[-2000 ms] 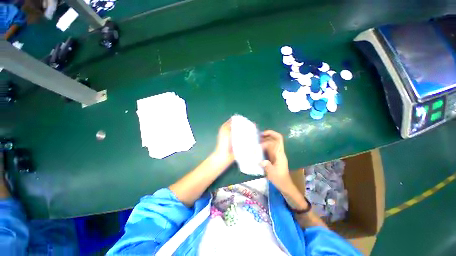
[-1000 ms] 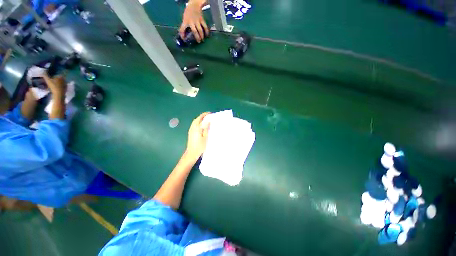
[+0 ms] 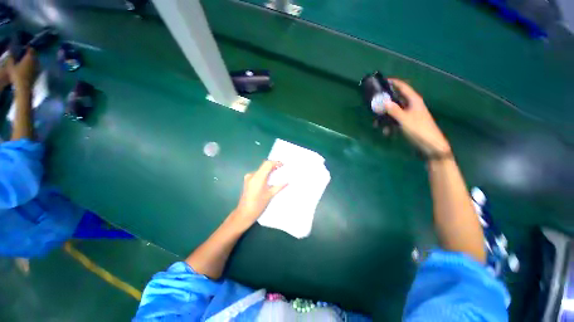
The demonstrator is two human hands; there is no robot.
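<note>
The stack of white sheets [image 3: 296, 195] lies on the green bench in front of me. My left hand [image 3: 259, 192] rests on its left edge, fingertips on the top sheet; I cannot tell whether it grips one. My right hand [image 3: 412, 116] is reached out over the sunken channel and holds a black cylindrical device [image 3: 374, 88] with a pale round end. The loose white and blue discs [image 3: 496, 242] lie at the right, partly hidden behind my right forearm.
A grey metal post [image 3: 200, 53] stands beyond the stack. Another black device [image 3: 252, 82] lies beside its foot. A single pale disc [image 3: 211, 149] lies left of the stack. A neighbouring worker's sleeve [image 3: 22, 173] is at the left. The scale [image 3: 560, 277] is cut off at the lower right.
My right hand has come into view and taken hold of a black device. My left hand has moved from the stack's upper left edge onto its top. Another person's hand across the channel is gone from view.
</note>
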